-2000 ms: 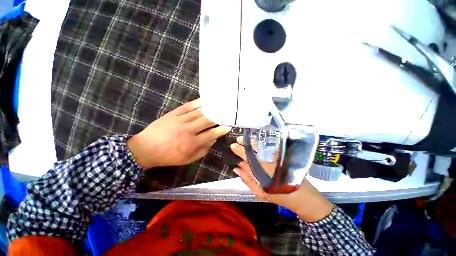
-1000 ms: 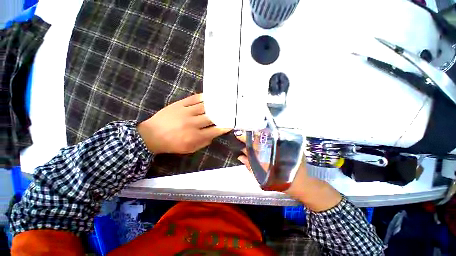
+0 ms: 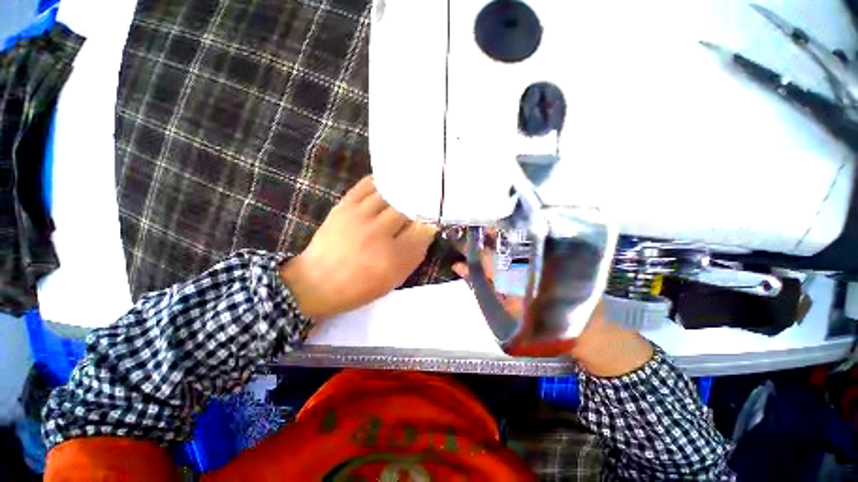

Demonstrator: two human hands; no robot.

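Observation:
A dark plaid garment panel (image 3: pixel 226 141) lies flat on the white table, running under the sewing machine head (image 3: pixel 640 141). My left hand (image 3: pixel 362 249) lies on the panel's near edge, fingertips at the left end of the head by the needle area; whether it pinches the cloth is hidden. My right hand (image 3: pixel 602 334) is mostly hidden behind the shiny curved guard (image 3: pixel 569 273). Only some fingertips show left of the guard, close to the cloth edge, and the wrist shows at its right. The needle and presser foot are not clearly visible.
Pointed scissors or tweezers (image 3: pixel 800 89) lie over the machine's right side. Metal thread parts (image 3: pixel 644 268) and a dark bundle (image 3: pixel 738 306) are right of the guard. Crumpled plaid cloth (image 3: pixel 33 160) lies at the left table edge. A blue crate (image 3: pixel 212 438) is below the table.
The panel's near edge has moved away from me, baring more white table by my left wrist. My left hand is more bent, its fingers drawn together. The view has shifted slightly.

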